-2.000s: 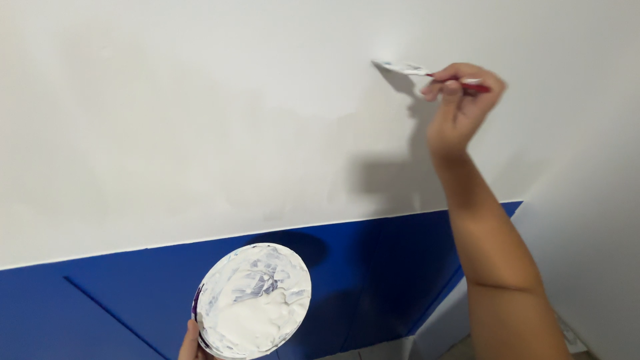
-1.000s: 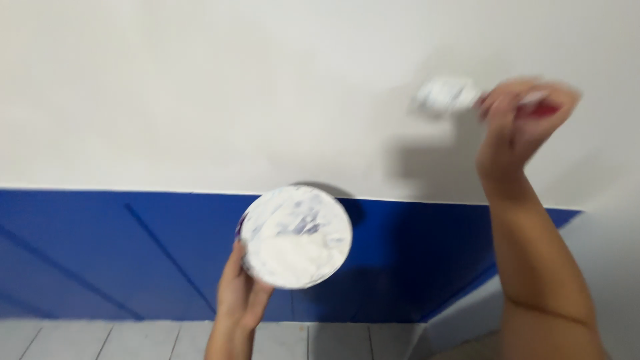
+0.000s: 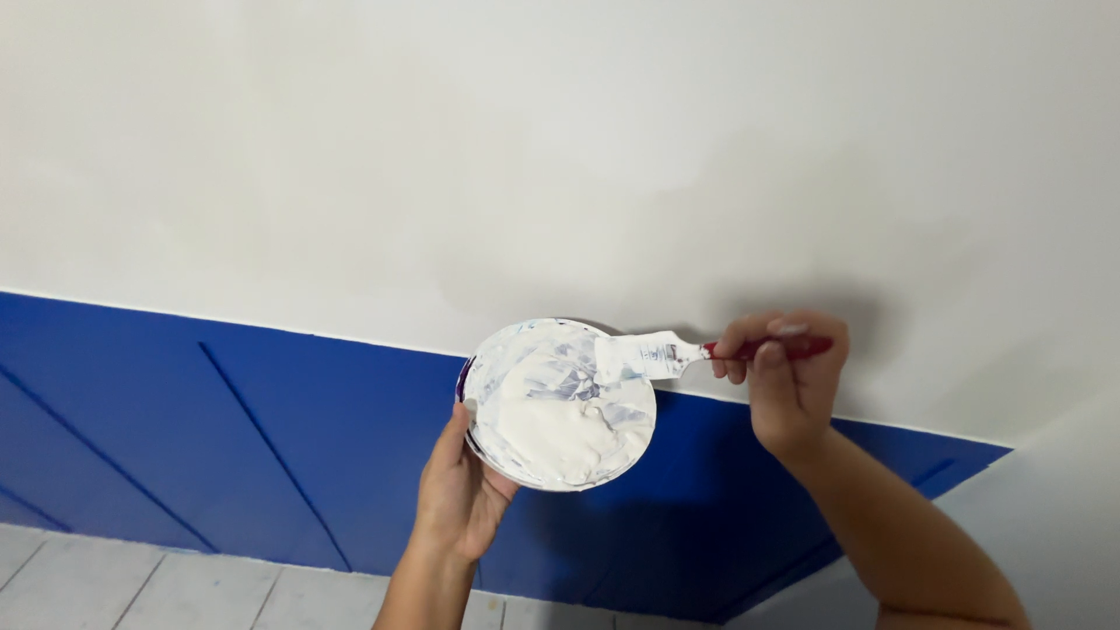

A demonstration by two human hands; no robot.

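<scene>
My left hand (image 3: 464, 490) holds a round, shallow container (image 3: 647, 420) by its lower left edge, tilted so its inside faces me. Thick white paint (image 3: 560, 437) lies in the lower part, with thin streaks above. My right hand (image 3: 792, 376) grips the red handle of a flat paintbrush (image 3: 656, 356), pointing left. White paint coats the brush's bristles and ferrule, and its tip is over the upper right of the container's inside. Whether the bristles touch the paint is hard to tell.
Behind the hands stands a white wall (image 3: 394, 157) with a blue lower band (image 3: 157, 402) marked by dark slanting lines. Another pale wall (image 3: 1050, 516) meets it at the right. Pale floor tiles (image 3: 210, 586) show at the lower left.
My right hand has brought the brush down from in front of the white wall to the container. My left hand still holds the container.
</scene>
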